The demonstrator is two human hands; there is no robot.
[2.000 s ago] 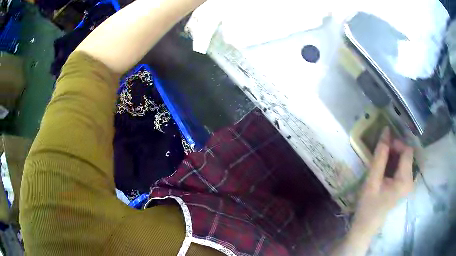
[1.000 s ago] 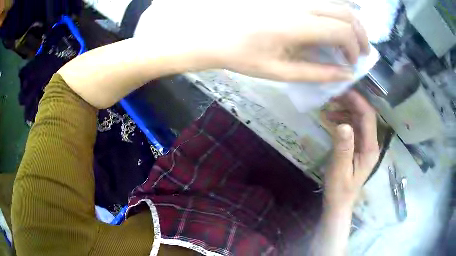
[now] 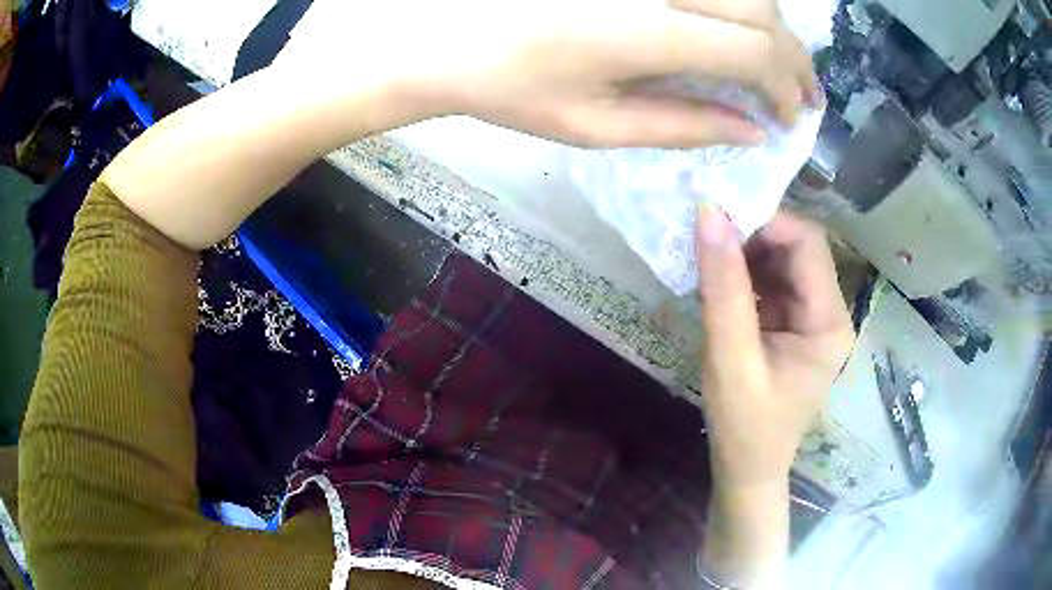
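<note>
A thin white lace-like fabric piece (image 3: 658,207) lies over the machine plate at the upper middle, partly washed out by glare. My left hand (image 3: 681,75) reaches in from the upper left, bent over the fabric, with its fingertips on the upper part of the piece. My right hand (image 3: 767,311) is below it, with the thumb on the fabric's lower edge and the fingers curled at its right corner, gripping it. The fabric's far side is hidden under my left hand.
Grey-white sewing machine parts (image 3: 923,219) stand at the upper right. Dark thread snips (image 3: 906,426) lie on the table right of my right wrist. The speckled table edge (image 3: 542,277) runs diagonally. A blue bin (image 3: 294,288) with dark cloth (image 3: 248,403) stands beside the plaid apron (image 3: 461,438).
My left hand has come over the plate from out of view, bringing the white fabric. My right hand has left the machine front and now grips the fabric. The view has shifted.
</note>
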